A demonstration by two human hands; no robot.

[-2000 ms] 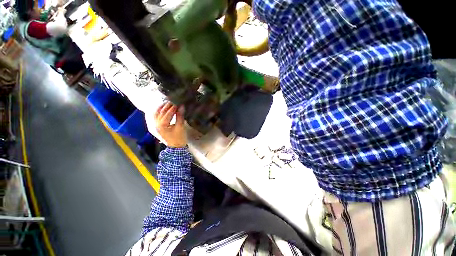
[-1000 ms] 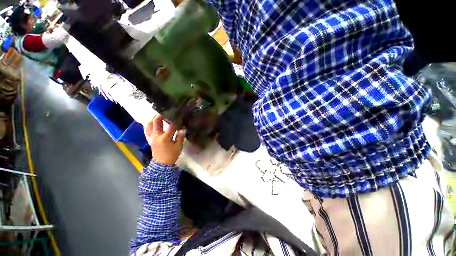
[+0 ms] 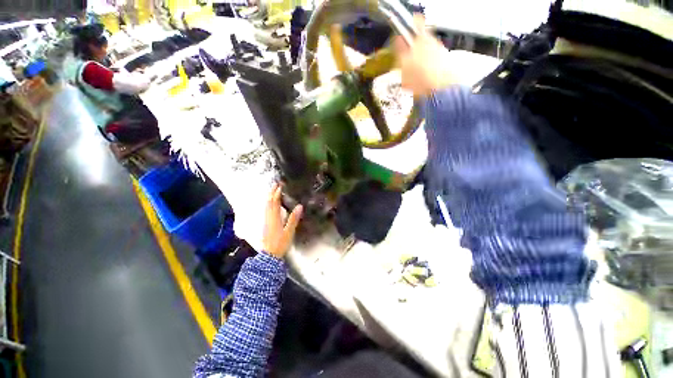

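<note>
The green hand press [image 3: 336, 144] stands on the white-covered bench, with a dark front head. Its yellowish spoked handwheel [image 3: 337, 52] is behind it. My right hand [image 3: 426, 60], blurred, is at the wheel's right rim; its finger grip is unclear. My left hand [image 3: 280, 225] is at the dark base under the head, fingers spread upward; whether it holds a small piece is not clear. Small metal fittings [image 3: 415, 273] lie on the bench between my arms. The die area is mostly hidden in shadow.
Black cloth [image 3: 369, 210] lies beside the press. A clear plastic bag [image 3: 634, 221] is at the right, a hammer [image 3: 636, 353] at the lower right. Blue bin [image 3: 184, 203] stands beside the aisle. A person [image 3: 111, 88] sits farther up the bench. Loose bits [image 3: 254, 161] lie left of the press.
The view has shifted, showing more of the wheel and bench. My right hand, out of view before, now shows at the wheel rim. My left hand stays by the press base.
</note>
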